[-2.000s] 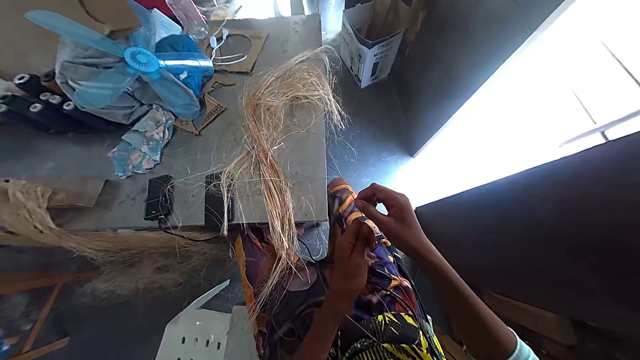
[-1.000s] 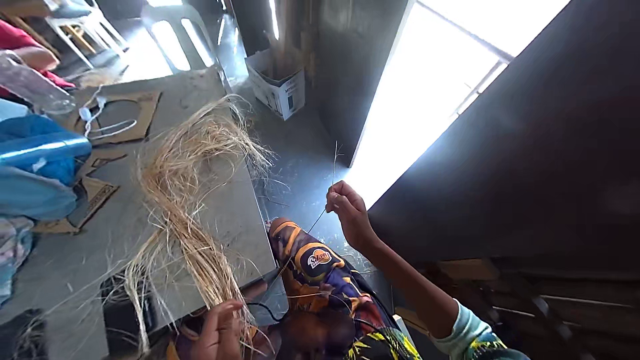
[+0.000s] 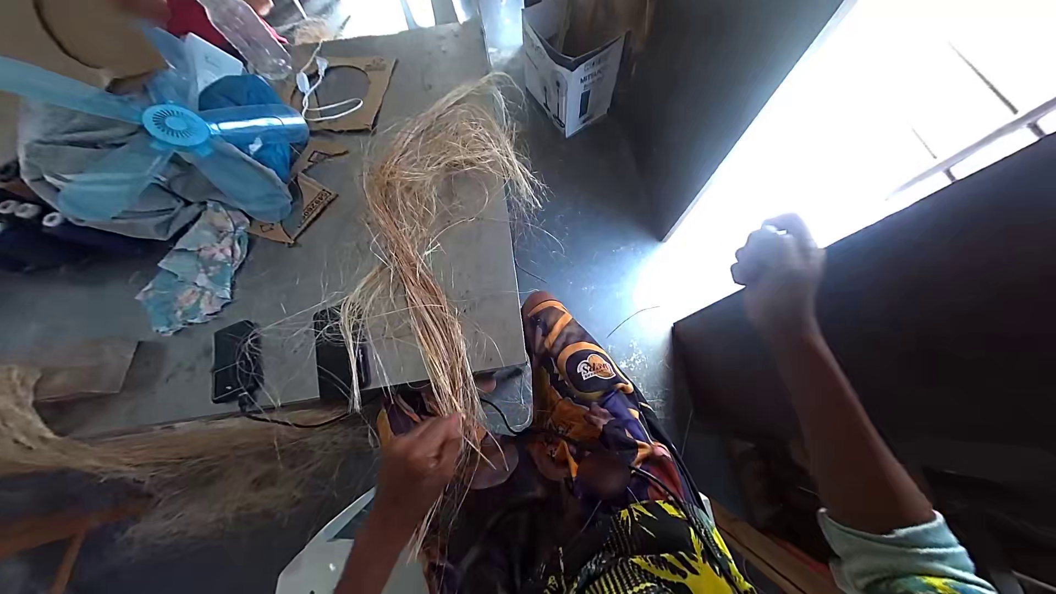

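A loose hank of pale brown plant fibre (image 3: pixel 421 247) lies along the grey table and hangs over its near edge. My left hand (image 3: pixel 425 454) is at the hank's lower end, fingers closed around the strands just beyond the table edge. Out to the right, my right hand (image 3: pixel 780 264) is raised in front of the bright opening, its fingers curled; it is blurred, and whether it holds a thin strand cannot be made out. My lap, in patterned dark, orange and yellow cloth (image 3: pixel 610 445), lies between the two hands.
On the grey table (image 3: pixel 289 289) are a blue fan (image 3: pixel 177 125), cut cardboard (image 3: pixel 363 95), floral cloth (image 3: pixel 198 268) and two dark devices (image 3: pixel 238 361). More fibre (image 3: pixel 190 454) hangs at the lower left. An open carton (image 3: pixel 573 82) stands beyond the table; a dark panel (image 3: pixel 907 313) is at right.
My hands were close together over my lap two seconds ago. Now they are far apart, the left at the fibre hank and the right raised out to the side. The view has swung too.
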